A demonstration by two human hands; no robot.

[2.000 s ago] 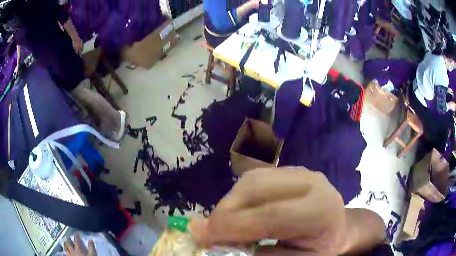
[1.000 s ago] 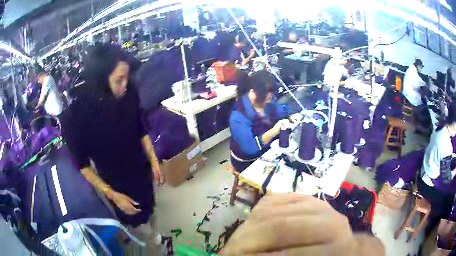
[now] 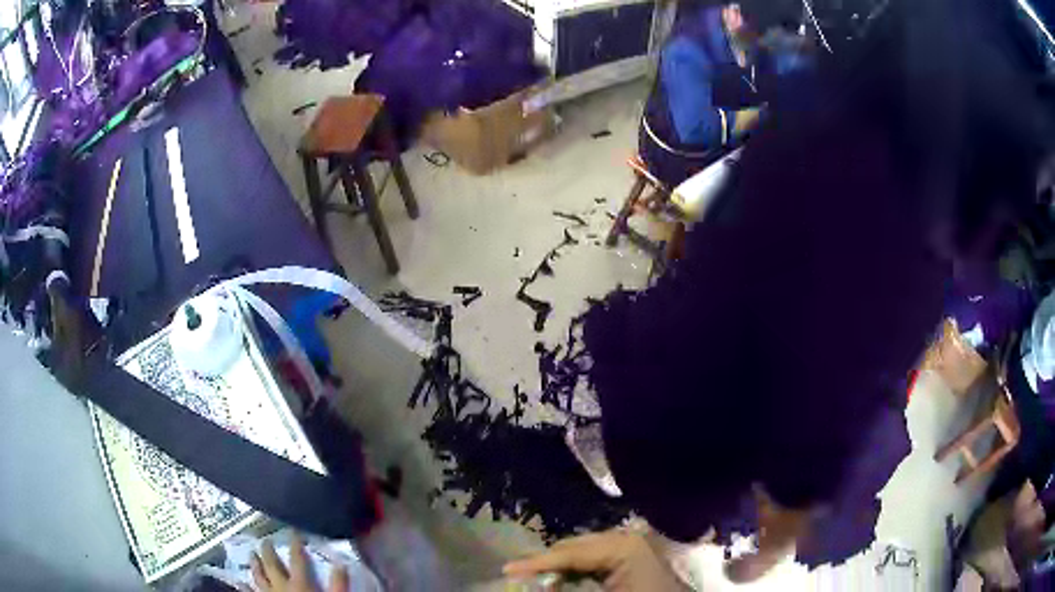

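Note:
My right hand (image 3: 607,560) is at the bottom centre, cut off by the lower edge, with its fingers pointing left. A small pale bit shows under the fingertips, too little to tell what it is or if it is gripped. My left hand is not in view. Near at left, a wide dark fabric band (image 3: 208,445) lies across a white patterned board (image 3: 162,491). A white roll (image 3: 208,335) with a loose white strip stands on the board's far end.
Another person's hand (image 3: 299,569) rests on white material at the lower left. A person in dark clothes (image 3: 764,312) stands close at right. Black scraps (image 3: 509,468) litter the floor. A wooden stool (image 3: 345,127), a cardboard box (image 3: 492,130) and a seated person in blue (image 3: 691,87) are beyond.
The view has tilted down and turned left. The dark-clothed person has moved from left to close at right. My right hand is lower and mostly out of the picture; the green-edged packet no longer shows clearly.

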